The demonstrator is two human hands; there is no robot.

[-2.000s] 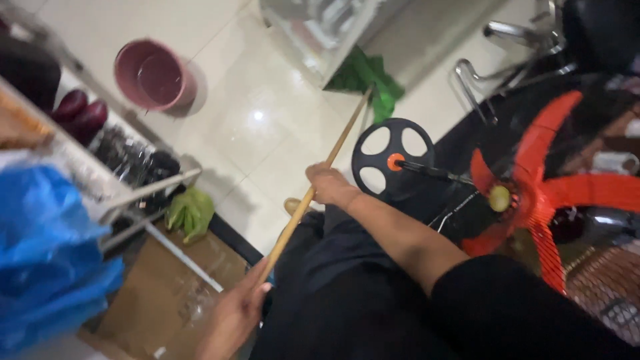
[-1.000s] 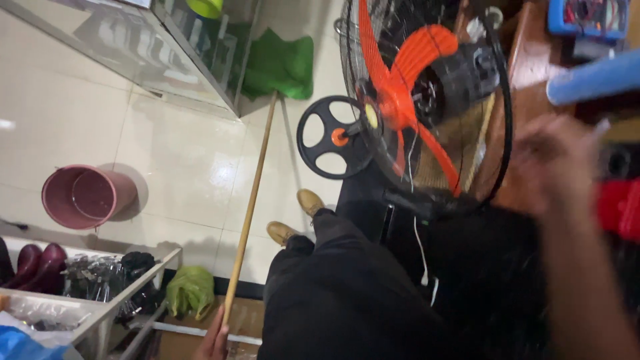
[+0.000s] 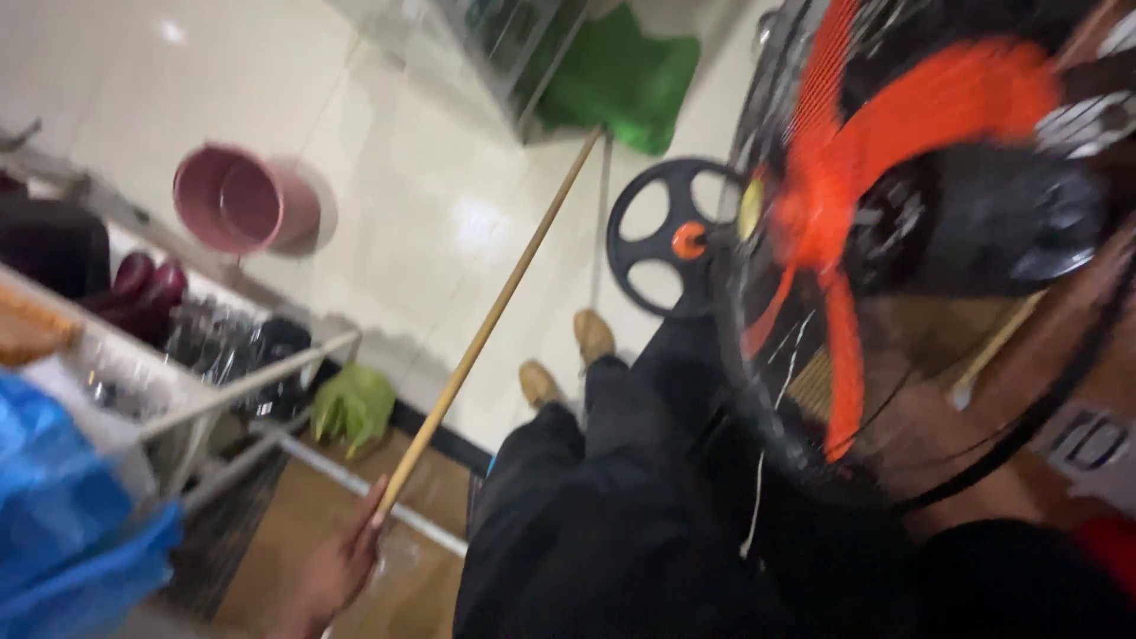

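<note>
My left hand is closed around the lower end of a wooden pole. The pole slants up to a green cloth on the tiled floor, its far tip at the cloth's lower edge. At the right, my right forearm shows blurred behind the guard of a fan with orange blades. Fan parts and blur obscure my right hand's fingers, so whether it holds anything cannot be told. A black wheel-shaped part with an orange hub lies just left of the fan.
A pink bucket stands on the floor at upper left. Below it is a white rack with eggplants, near a yellow-green bag and blue plastic. A glass-sided case borders the cloth. My shoes are at centre.
Two seconds ago both hands were on the pole. My right hand let go and was raised at the far right one second ago; now the right arm is lower, behind the fan guard. The left still holds on.
</note>
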